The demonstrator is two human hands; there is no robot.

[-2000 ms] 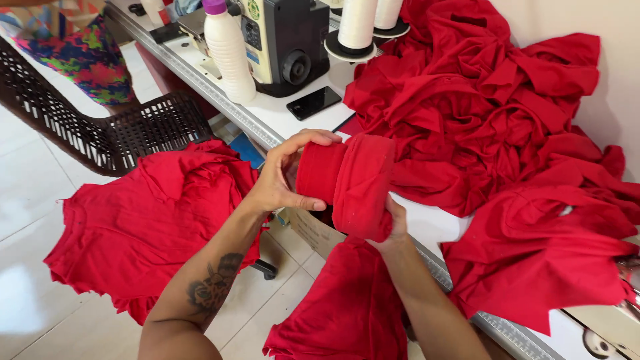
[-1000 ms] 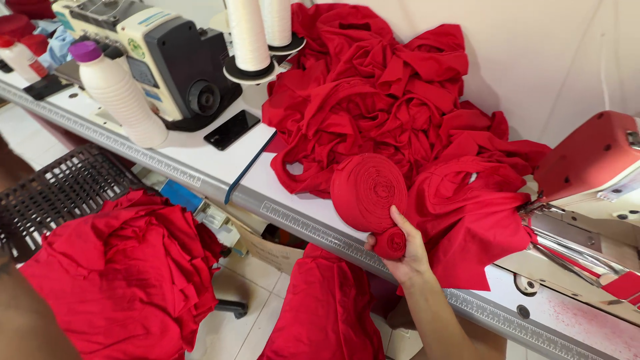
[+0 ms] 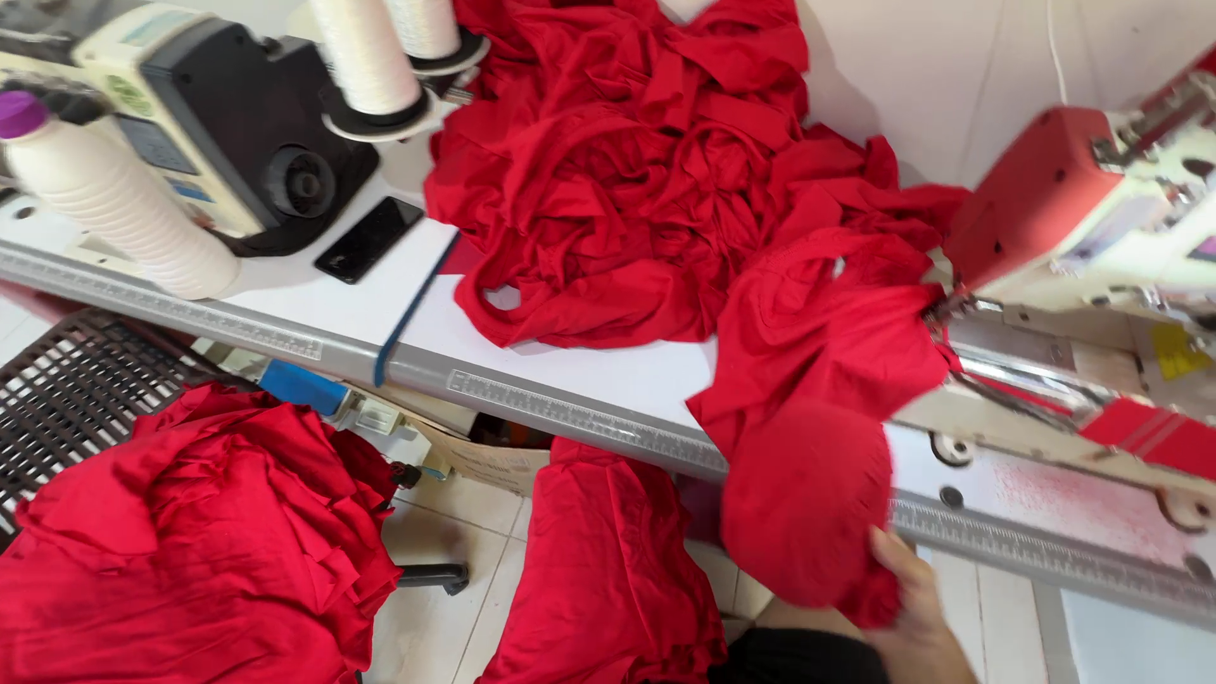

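At the lower right, my right hand (image 3: 912, 589) grips a large coiled roll of red fabric strip (image 3: 807, 503), which is blurred. A smaller red roll (image 3: 869, 594) sits by its fingers, under the large one's edge. Just behind the rolls, red cloth (image 3: 826, 332) lies over the table edge and reaches the needle area of a red and white sewing machine (image 3: 1045, 209). A heap of red fabric (image 3: 617, 190) spreads behind it on the white table. My left hand is out of view.
A black phone (image 3: 369, 239), a white bottle with a purple cap (image 3: 123, 199), thread cones (image 3: 366, 57) and a second sewing machine (image 3: 228, 123) stand on the left. Red garments cover a woven chair (image 3: 76, 399); more red cloth (image 3: 608, 570) hangs below the ruler-marked table edge (image 3: 579, 408).
Both hands were around the rolls two seconds ago; the left has since gone out of view. My right hand has carried the rolls rightward along the table edge. The view has swung right.
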